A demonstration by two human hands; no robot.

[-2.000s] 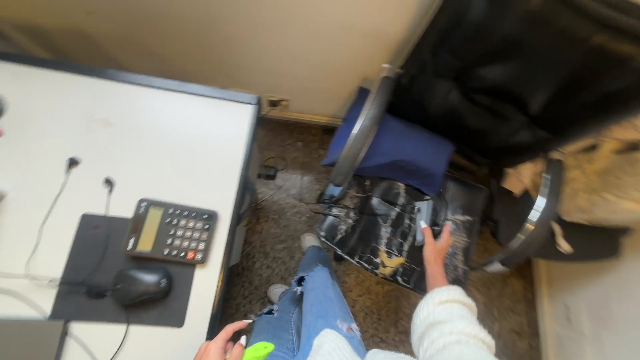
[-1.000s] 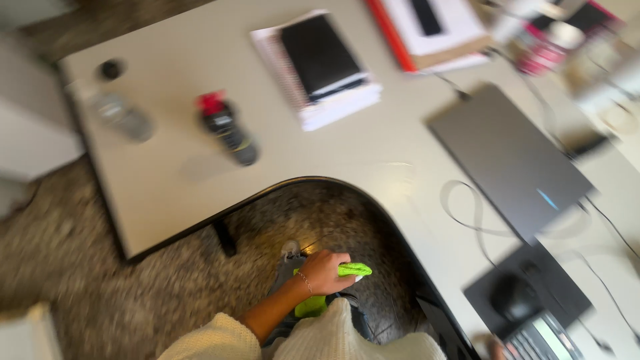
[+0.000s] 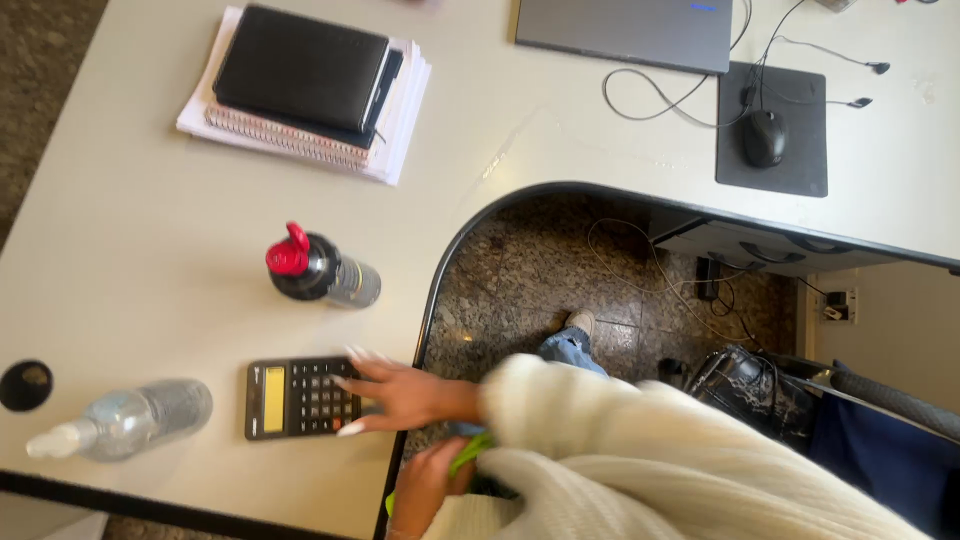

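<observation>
A black calculator (image 3: 304, 397) with a yellowish display lies on the pale desk, near its curved inner edge. My right hand (image 3: 405, 394), blurred, is at the calculator's key end with fingers spread; whether it presses on it is unclear. Below it, over the desk edge, my left hand (image 3: 431, 480) is closed on a bright green cloth (image 3: 471, 452), partly hidden by the sleeve. A dark bottle with a red flip cap (image 3: 326, 270) is above the calculator, and a clear spray bottle (image 3: 124, 420) is to its left.
Black notebooks (image 3: 304, 67) rest on a spiral notebook and papers. A grey laptop (image 3: 622, 30), a mouse (image 3: 765, 139) on its pad (image 3: 806, 172), and earphone cables are at upper right. Drawers (image 3: 772, 251), a black bag (image 3: 739, 390) and dark blue fabric (image 3: 862, 450) are at right.
The calculator, beside the mouse pad in both earlier frames, now lies near the spray bottle, with my right hand at it. My left hand still holds the green cloth. The view has turned.
</observation>
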